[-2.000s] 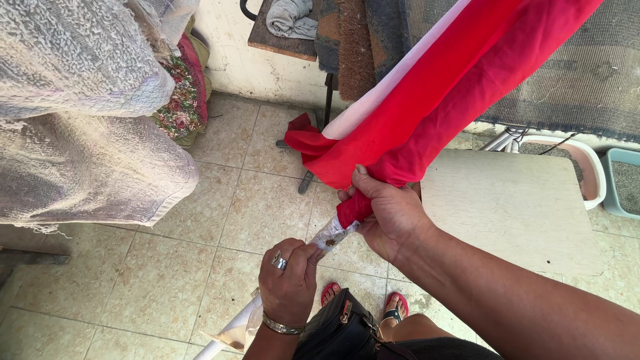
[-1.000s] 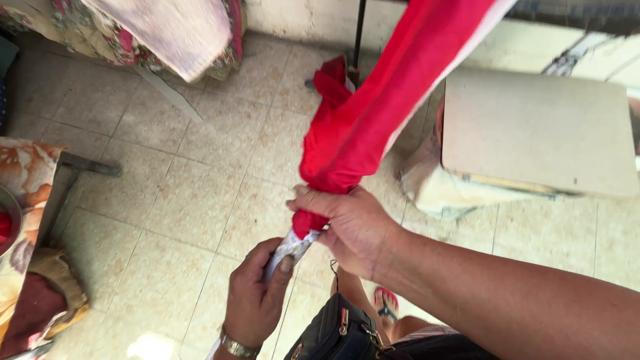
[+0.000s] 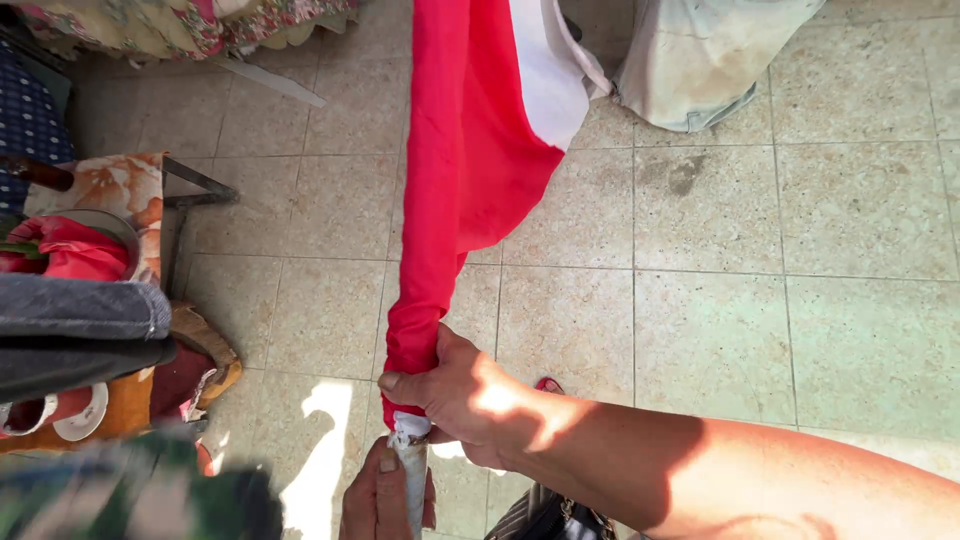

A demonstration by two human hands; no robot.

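A red and white cloth, sleeved over a pole, runs from the top of the view down to my hands. My right hand grips the gathered red end of the cloth, thumb across it. Just below, my left hand is closed around the whitish, worn pole, whose wrapped upper part enters the red sleeve. The two hands are close together. The rest of the pole inside the cloth is hidden.
At left stands a small table with a patterned cover, holding a metal bowl with red items and a cup. Dark grey fabric hangs nearby. A light cloth-covered object is at the upper right. Floor tiles lie below.
The cloth and pole have swung from slanting up to the right to nearly upright in view. Both hands keep their hold. The view has turned, showing more of the table at left.
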